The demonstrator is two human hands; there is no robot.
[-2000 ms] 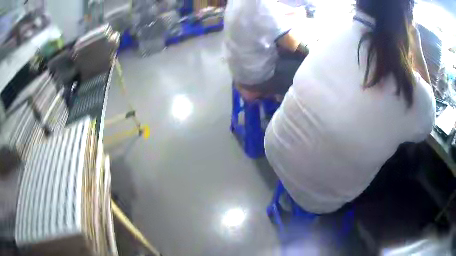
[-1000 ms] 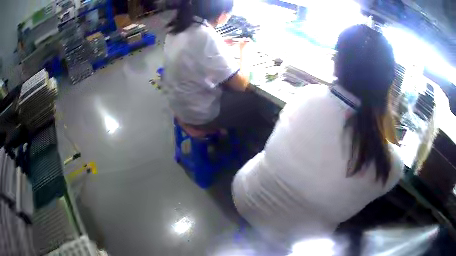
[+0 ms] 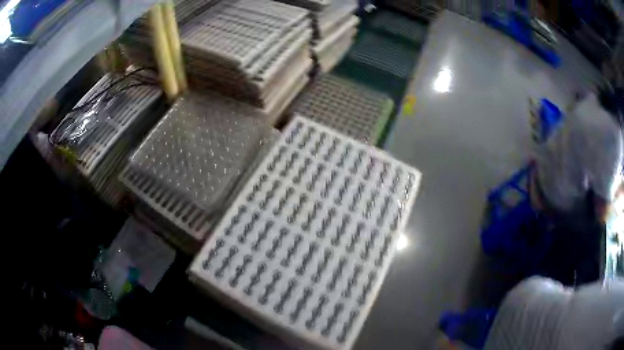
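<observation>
No hand of mine is clearly in view. A white parts tray [image 3: 311, 236] lies nearest in front of me, tilted in the picture, with rows of small dark linked parts. Its thick edge shows at the front. Left of it, a translucent sheet or tray with rows of small bright dots [image 3: 202, 147] lies on another white parts tray [image 3: 161, 205]. A pink shape [image 3: 123, 339] is cut off by the bottom edge; I cannot tell what it is.
Tall tray stacks [image 3: 239, 41] stand behind. Crumpled clear plastic [image 3: 102, 116] and black cables top a left stack. Yellow posts [image 3: 164, 48] rise beside it. A clear bag [image 3: 137, 253] lies lower left. Two people in white shirts [image 3: 578, 154] and blue stools [image 3: 513, 212] are at right, across grey floor [image 3: 445, 137].
The view has swung left. The people and stools have shifted to the right edge and lower right. The tray stacks now fill the left and middle, much closer.
</observation>
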